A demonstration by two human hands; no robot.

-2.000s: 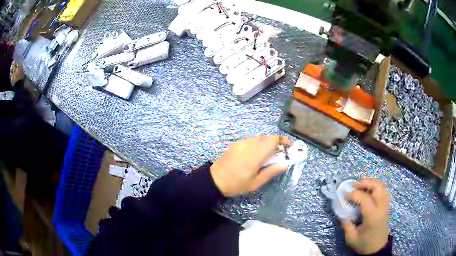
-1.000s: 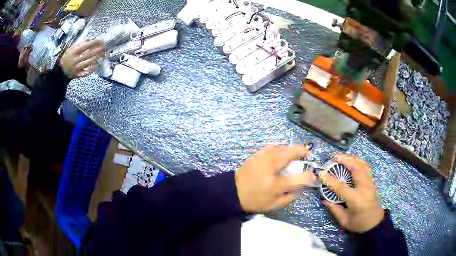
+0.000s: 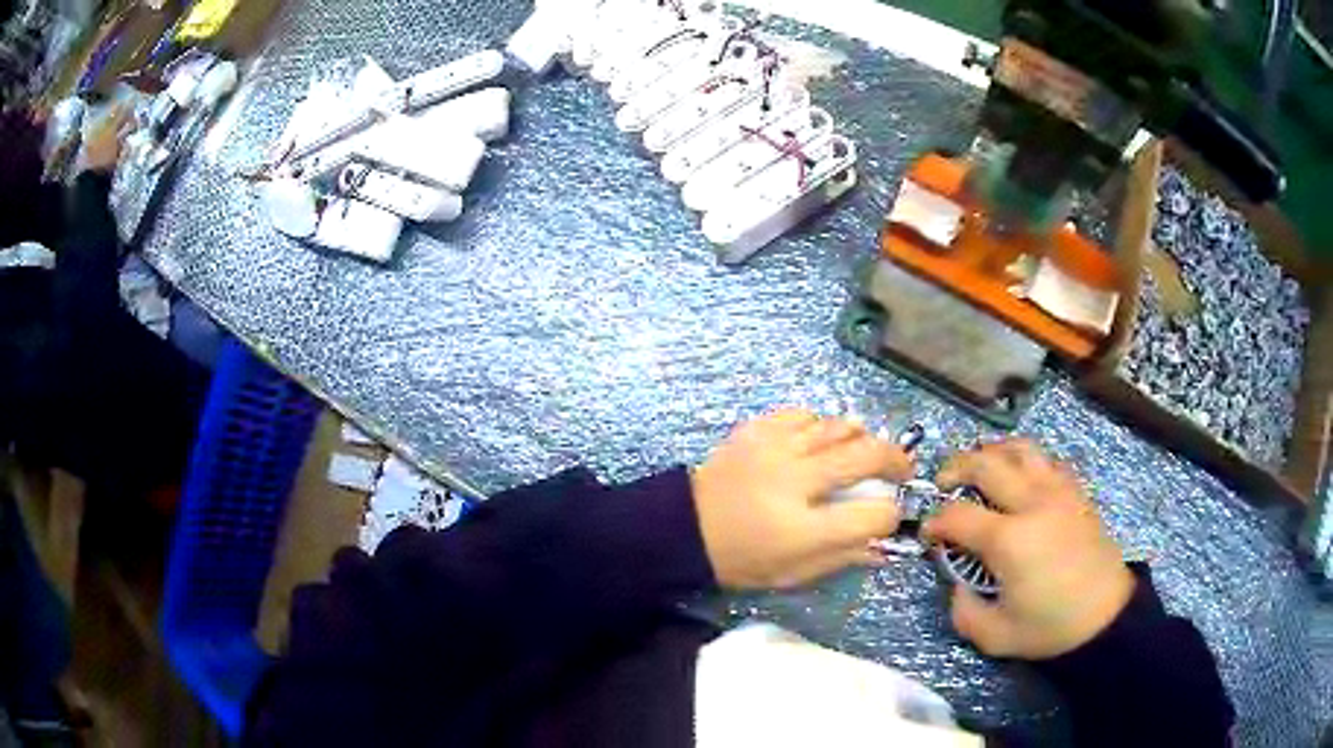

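Note:
My left hand (image 3: 801,501) is closed around a white handle housing (image 3: 866,493), which is mostly hidden under the fingers. My right hand (image 3: 1035,548) grips a round fan head (image 3: 965,567); its spoked front shows below the fingers. The handle's end and the fan head meet between my two hands, just above the silvery bench. A small dark strand or part sticks up at the joint. Fingers hide the joint itself, so I cannot tell whether the parts are joined.
The hand press's orange fixture (image 3: 1004,260) stands beyond my hands. A carton (image 3: 1123,383) of small grey parts is to its right. White handles with red and black wires (image 3: 775,197) line the back; more handles (image 3: 417,146) lie left. A blue crate (image 3: 219,526) and another person's arm (image 3: 91,278) are at left.
The fan head has come up against the handle, and my right fingers now cover more of its front. Another person's hand reached to the left handles and withdrew; that pile has grown.

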